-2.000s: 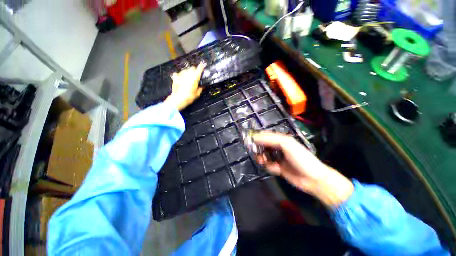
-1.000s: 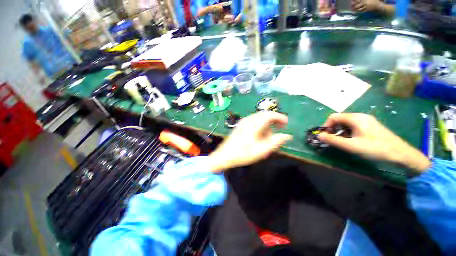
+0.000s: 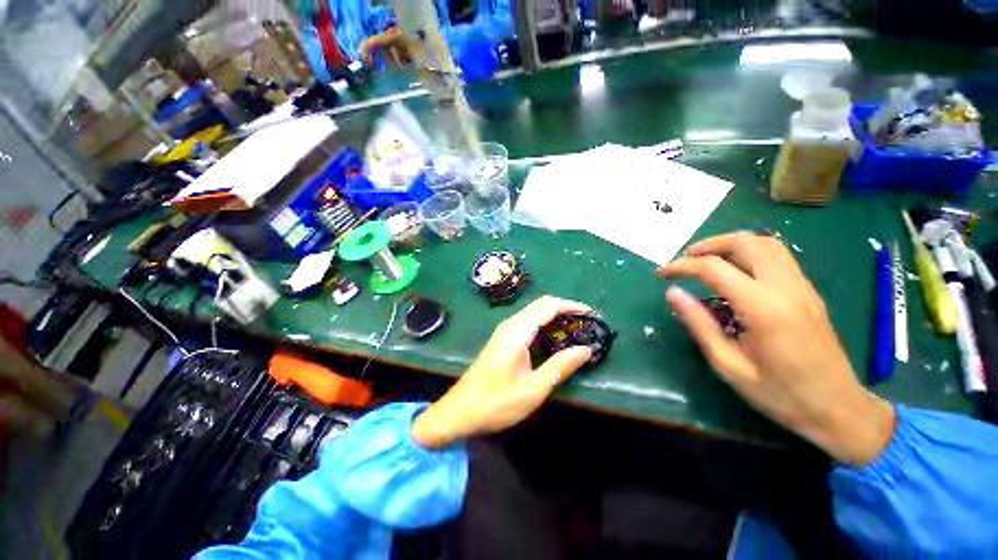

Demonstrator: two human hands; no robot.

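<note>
My left hand [image 3: 512,366] holds a dark round device housing [image 3: 573,341] between thumb and fingers at the bench's front edge. Its open inside shows dark and gold parts. My right hand [image 3: 766,328] is over the green mat to the right, fingers spread and curved. A small dark part [image 3: 724,317] shows beneath its fingers; I cannot tell if it is held. Another round housing [image 3: 498,275], whitish inside, lies behind my left hand. A dark round screen [image 3: 424,317] lies left of it.
A solder spool [image 3: 379,258], clear cups [image 3: 443,213] and white paper [image 3: 624,200] stand or lie behind. A yellowish bottle [image 3: 812,151], blue bin [image 3: 919,159] and pens [image 3: 884,312] are right. Black trays [image 3: 164,438] and an orange tool [image 3: 318,380] are lower left.
The view has turned right. My left hand, empty and open a second ago, now holds the round housing. My right hand, which was on the housing, is now apart from it with fingers spread.
</note>
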